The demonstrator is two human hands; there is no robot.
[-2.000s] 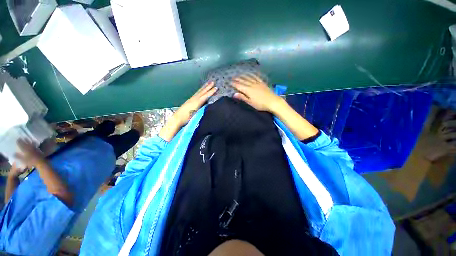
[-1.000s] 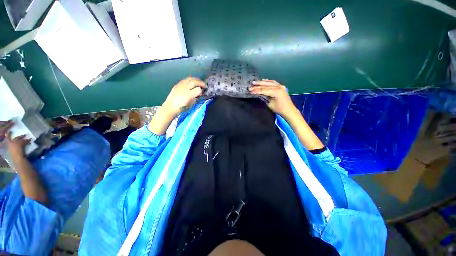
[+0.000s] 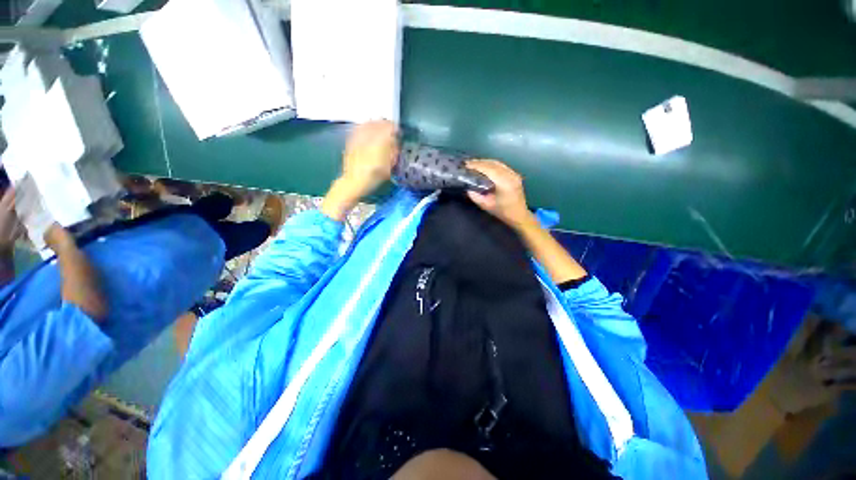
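A dark grey wrapped packet with small repeated dark marks (image 3: 432,169) lies at the near edge of the green bench, against my front. It looks narrow and folded. My right hand (image 3: 497,185) grips its right end, fingers on top. My left hand (image 3: 373,152) is at its left end, beside a white box; its fingers are bunched and blurred, and I cannot tell whether they hold the packet. What is inside the packet is hidden.
White boxes (image 3: 344,61) (image 3: 218,66) stand at the back left of the green bench (image 3: 563,122). A small white card (image 3: 668,126) lies at right. A blue bin (image 3: 718,323) is below the bench edge. A person in blue (image 3: 131,291) handles white boxes at left.
The packet has become narrower and more folded. My left hand has moved up towards the white box. The view has shifted, so the bench and boxes appear further right.
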